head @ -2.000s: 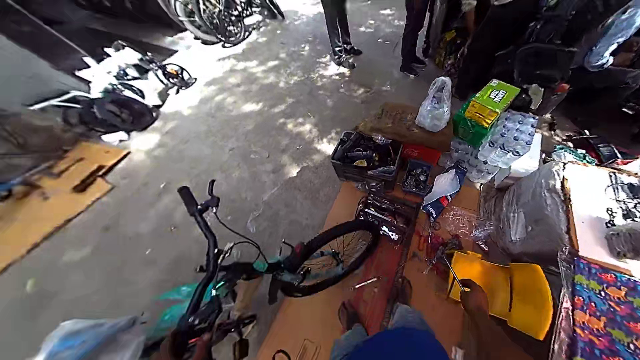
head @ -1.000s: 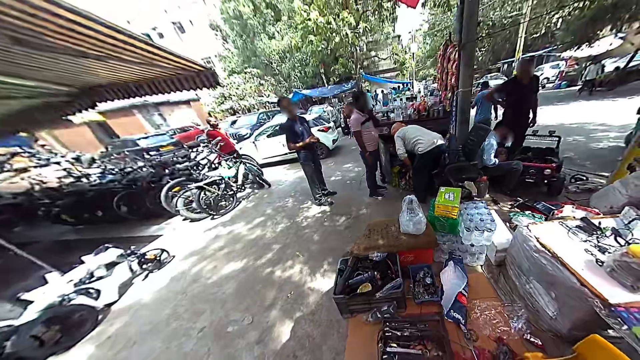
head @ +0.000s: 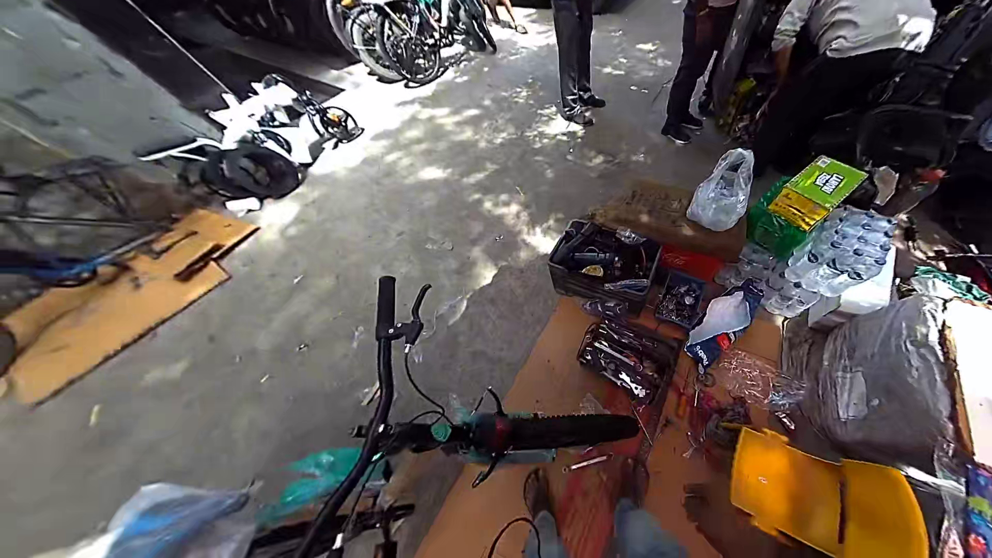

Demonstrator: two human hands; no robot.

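A bicycle's black handlebar (head: 381,387) with a brake lever (head: 418,314) stands at lower centre left. Its front tyre (head: 573,431) points right, seen from above nearly edge-on. My right hand (head: 714,515) is a dark, blurred shape at the lower right, beside a yellow plastic seat or shell (head: 783,480); its fingers and anything in them cannot be made out. My left hand is not in view. A metal spanner (head: 587,463) lies near my feet. Beyond the tyre are a tray of hand tools (head: 624,360), a black crate of parts (head: 601,263) and a small blue tray of hardware (head: 680,298).
Cardboard (head: 542,349) lies under the tools. Bottle packs (head: 841,252), a green and yellow carton (head: 825,182) and a plastic-wrapped bundle (head: 883,380) stand at right. A white vehicle frame (head: 263,128) is at upper left. Several people are farther off, one bending (head: 860,31).
The view has swung up and back down. Two seconds ago the front wheel showed its spokes; now it is turned nearly edge-on. My right hand then held a thin tool by the yellow plastic.
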